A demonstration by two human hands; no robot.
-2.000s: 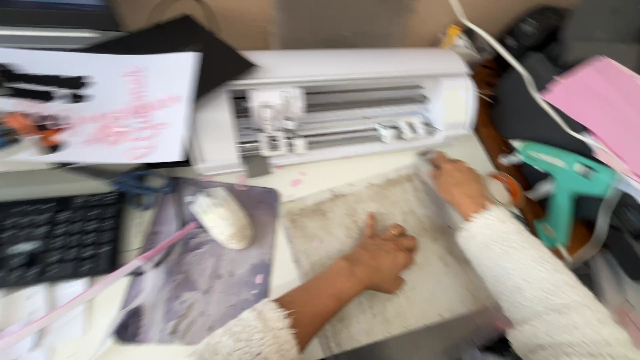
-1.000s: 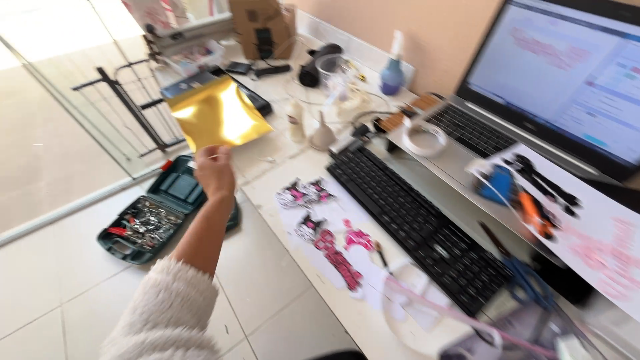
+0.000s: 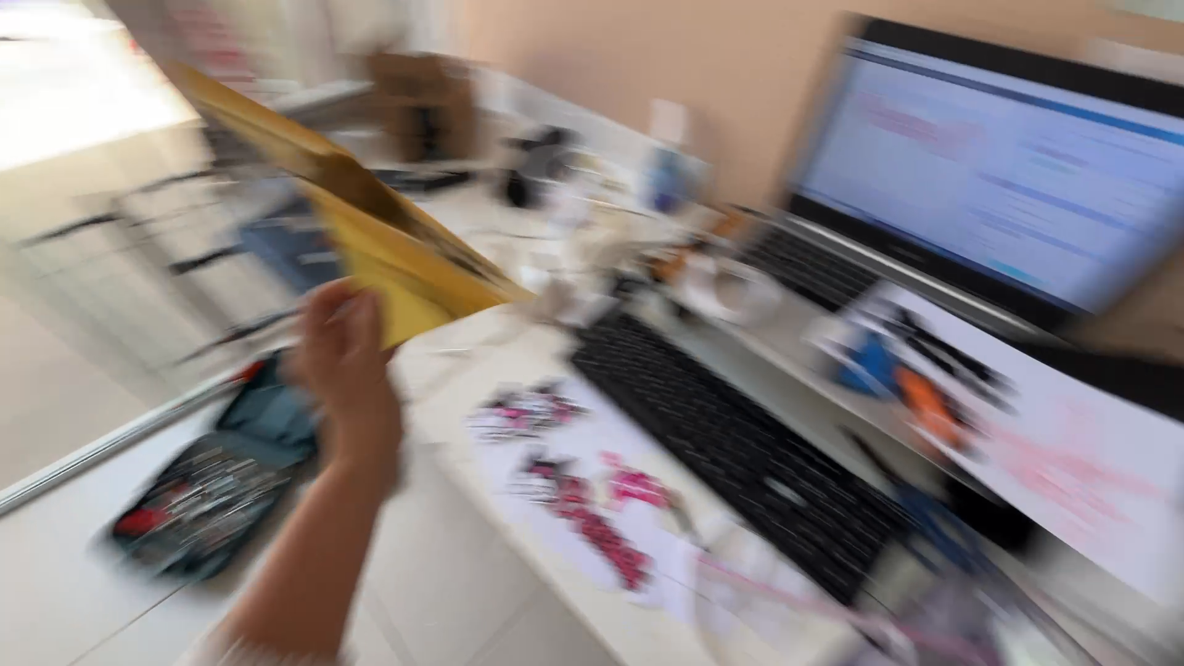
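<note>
My left hand (image 3: 347, 370), blurred by motion, grips the edge of a shiny gold sheet (image 3: 398, 268) at the left of the head view. The sheet is lifted at a slant above the desk's left end, and its surface looks bent or folded. Below and right of the hand, pink and black printed cutouts (image 3: 592, 518) lie on the white desk beside a black keyboard (image 3: 731, 444). My right hand is out of the frame.
An open tool case (image 3: 208, 490) lies on the floor at left. A laptop (image 3: 980, 176) stands on a raised shelf, with a roll of tape (image 3: 735, 287) and a printed paper sheet (image 3: 1064, 453). Scissors (image 3: 934, 527) lie near the keyboard. A spray bottle (image 3: 671, 166) stands by the wall.
The gold sheet, lying flatter and facing up a second ago, is now raised and tilted in my left hand. Two seconds ago both hands were on a mat; the view has swung left since.
</note>
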